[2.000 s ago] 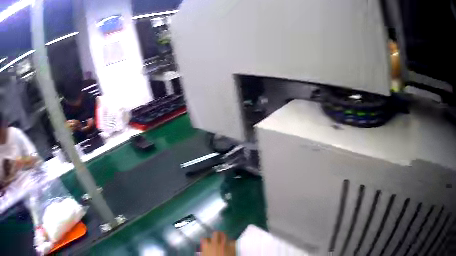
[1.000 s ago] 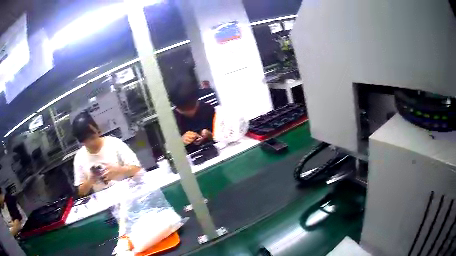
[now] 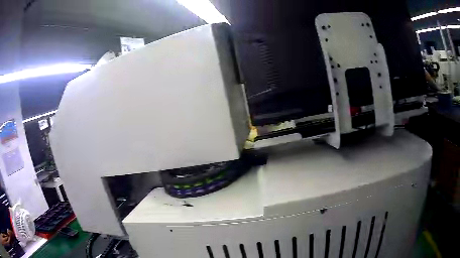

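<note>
Neither of my hands is in the picture. Nearest in front of me stands the big off-white machine (image 3: 151,108) with black vertical vent slots low on its cabinet. A black cable carrier (image 3: 204,184) with green and blue marks curves out between its upper cover and its base. Behind and above the base is a large black monitor back (image 3: 287,65) with a white perforated bracket (image 3: 353,43) in front of it. No phone frame is visible.
At the lower left are a black parts tray (image 3: 53,219) on a red base, a white fan-like object (image 3: 21,224) and part of a person at the edge. A plainer black cable carrier (image 3: 93,247) sits by the machine's mouth. Dark equipment stands at the far right.
The view has swung right and up. The machine now fills the middle, the monitor and bracket have come in, and the belt, orange tray and my fingertips seen earlier have left the picture.
</note>
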